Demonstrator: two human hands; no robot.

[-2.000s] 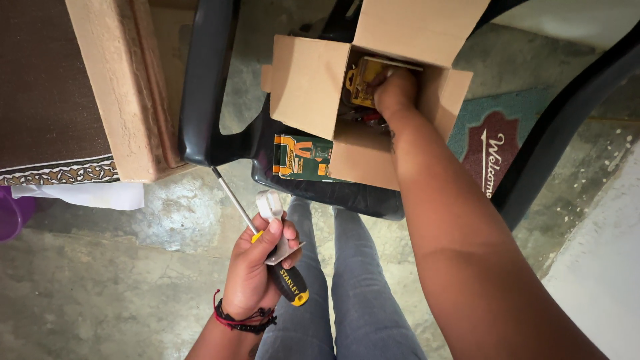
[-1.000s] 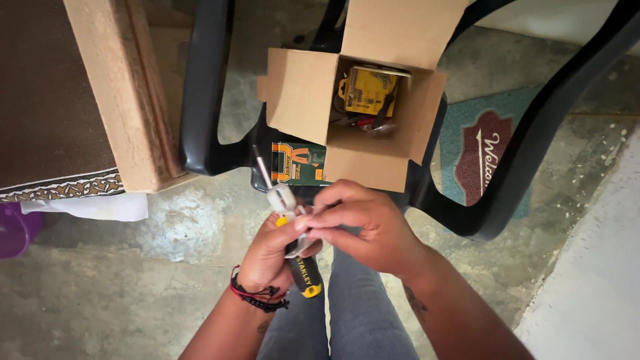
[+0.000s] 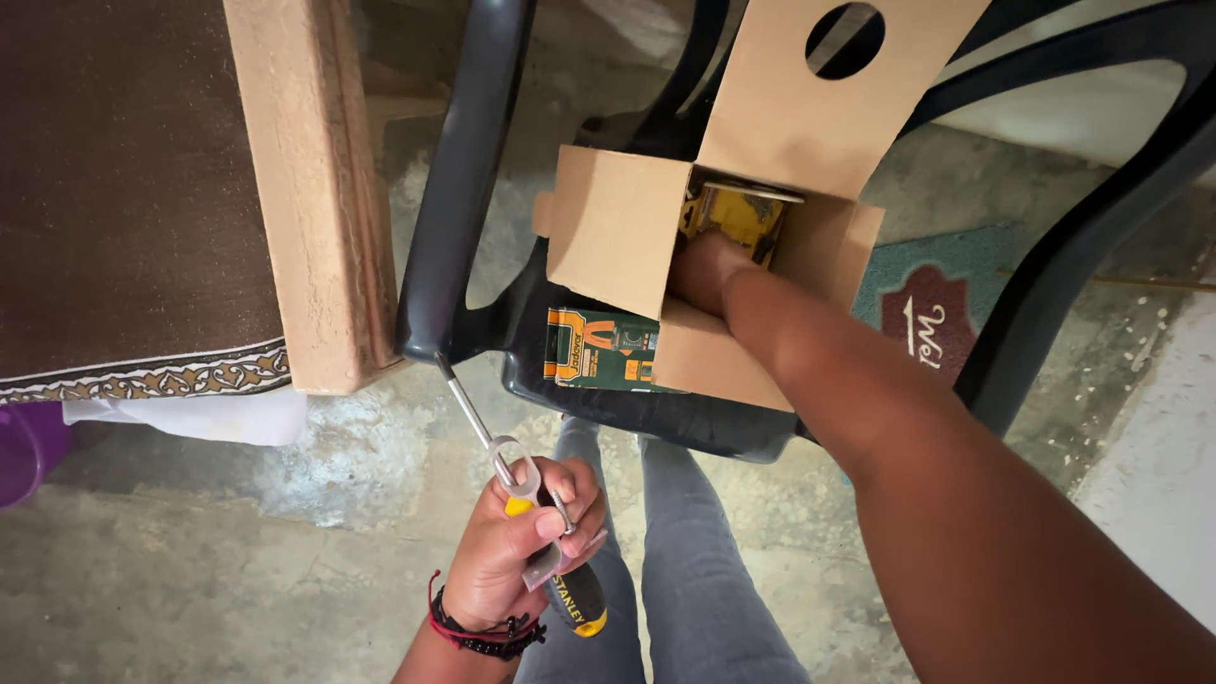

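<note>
My left hand (image 3: 537, 532) is closed around a Stanley screwdriver (image 3: 577, 594), whose shaft points up and to the left. The same hand holds a pale bracket with a ring-shaped end (image 3: 518, 467) beside the shaft, and a metal screw (image 3: 562, 513) lies by the thumb. My right hand (image 3: 708, 266) reaches into an open cardboard box (image 3: 622, 228); its fingers are hidden inside, so whether they grip anything does not show. Next to it in the box is a yellow case (image 3: 746, 220).
The box stands on a black plastic chair (image 3: 655, 423), beside a green and orange printed package (image 3: 603, 351). A cloth-covered piece of furniture with a pale frame (image 3: 313, 209) is at left, above a purple container (image 3: 33, 451). A mat (image 3: 926, 304) lies on the floor at right.
My right hand was in the box, then came to the things in my left hand, and is now back in the box. A screw now shows in my left hand.
</note>
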